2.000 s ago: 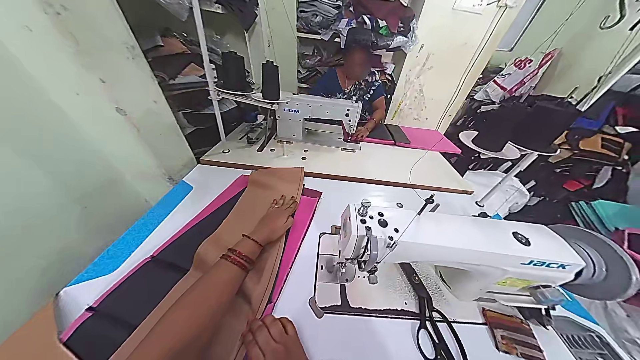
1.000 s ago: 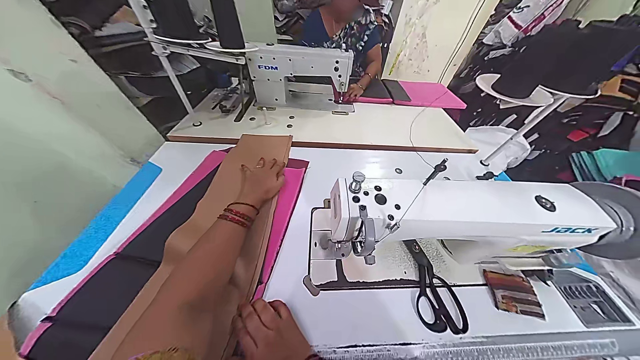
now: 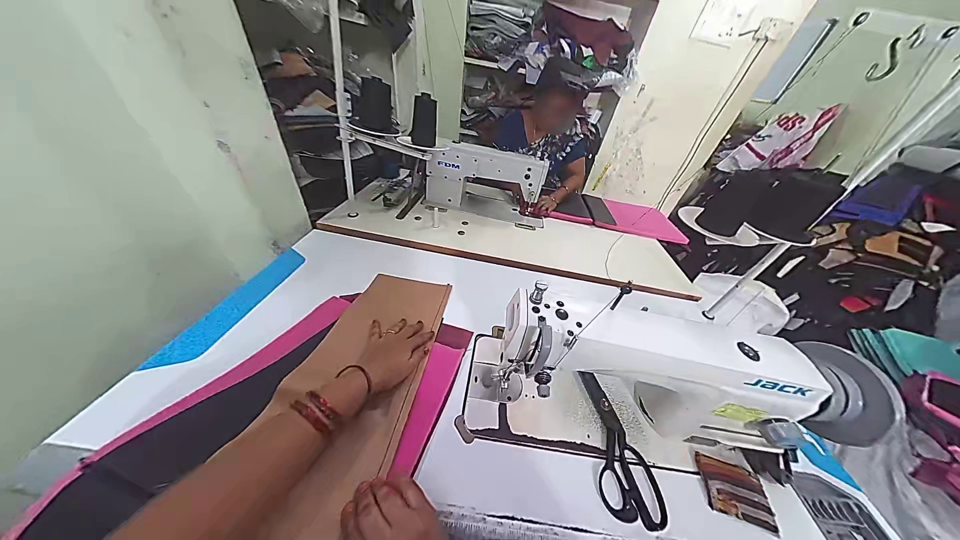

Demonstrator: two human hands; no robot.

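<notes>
A long brown sheet of fabric or leather-like material (image 3: 405, 300) lies over black material (image 3: 187, 427) and pink material (image 3: 435, 390). On its upper part my left hand (image 3: 394, 352) rests flat, fingers slightly spread, with bracelets at the wrist. My right hand (image 3: 390, 511), fingers curled, grips the brown sheet's right edge at the bottom of the view. Just to the right stands a white Jack sewing machine (image 3: 667, 360); its needle area is beside the pink material. Black-handled scissors (image 3: 622, 457) lie on its bed, partly over the table.
A striped swatch (image 3: 735, 491) lies right of the scissors, and a ruler (image 3: 487, 525) along the near edge. Beyond, a person (image 3: 555, 150) works pink and black material at an FDM machine (image 3: 487, 180). Thread cones (image 3: 424, 120) stand behind it. A wall borders the left.
The brown sheet's far end, past my left hand, lies flat and wide, where it looked narrower before. Both hands stay on the sheet. The view has shifted somewhat.
</notes>
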